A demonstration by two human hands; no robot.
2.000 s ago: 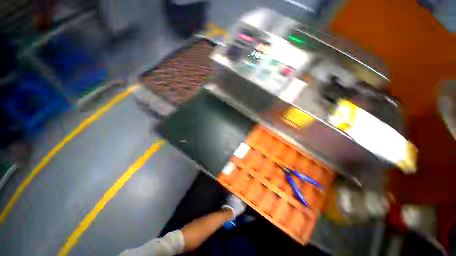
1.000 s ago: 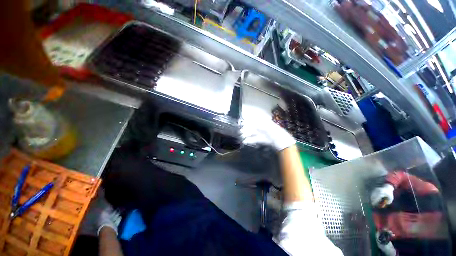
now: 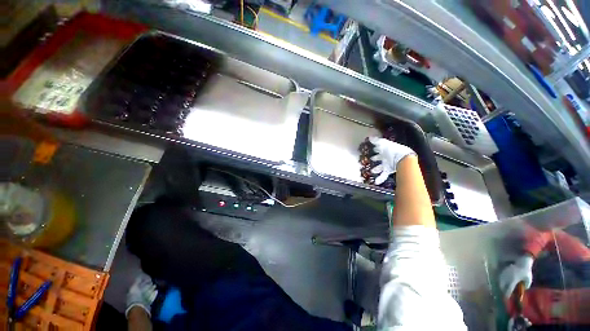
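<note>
My right hand (image 3: 390, 158), in a white glove, reaches into a steel tray (image 3: 336, 136). Its fingers lie on a row of dark coils (image 3: 367, 161) with copper-orange windings. The fingertips are too small and blurred to tell whether they grip a coil. More dark coils fill the tray beyond the hand, partly hidden by my hand and forearm. My left hand (image 3: 141, 291), in a white glove, is low at the left beside my dark clothing and a blue item. Its fingers are not clear enough to tell whether it holds anything.
Another steel tray (image 3: 249, 116) holds dark coils at its left. Blue-handled cutters (image 3: 31, 299) lie on the orange tray (image 3: 71, 291), with the flux jar (image 3: 26, 210) behind. A clear panel stands lower right; another person's gloved hand (image 3: 516, 275) and red sleeve show there.
My view has shifted. My right hand has moved from the steel tray's left part rightward onto the row of coils. The cutters and orange tray now sit lower left.
</note>
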